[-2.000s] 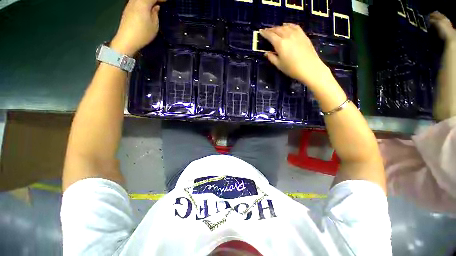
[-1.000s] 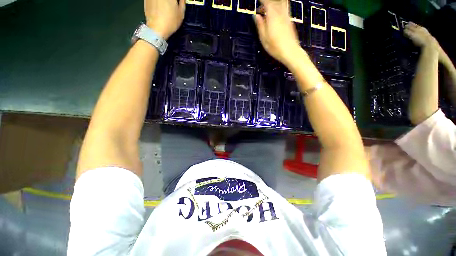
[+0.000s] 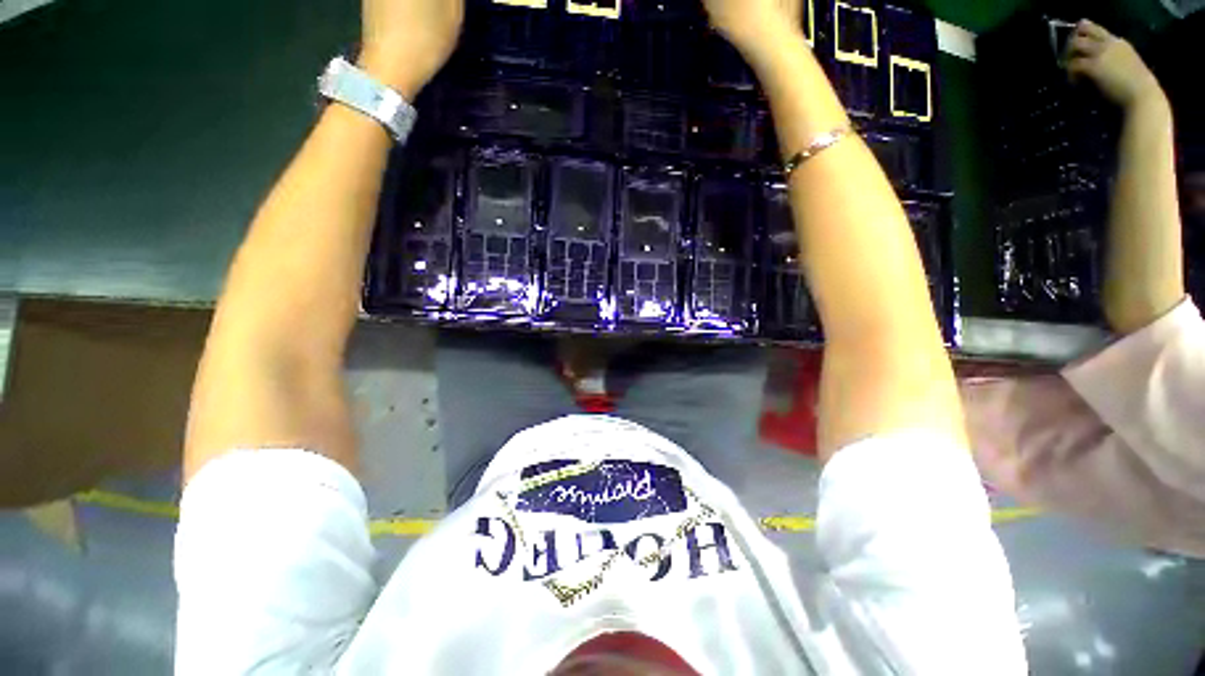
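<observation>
A shiny black blister tray lies on the dark green bench in front of me, with rows of rectangular pockets and purple-white glare along its near edge. Pale rectangular frames show in its far rows, the clearest at the right. My left hand is at the tray's far left part, cut off by the top edge of the picture. My right hand is over the tray's far middle, also cut off at the top. The fingers of both hands are out of view, so what they hold cannot be seen.
Another dark tray lies to the right, with a coworker's hand and pale pink sleeve over it. The green bench extends left. Below are a brown cardboard box, a red stool and a yellow floor line.
My right hand has moved away from me, from the tray's middle to beyond the top edge. The pale frame beneath its fingers earlier no longer shows there. My left hand is also farther out of view.
</observation>
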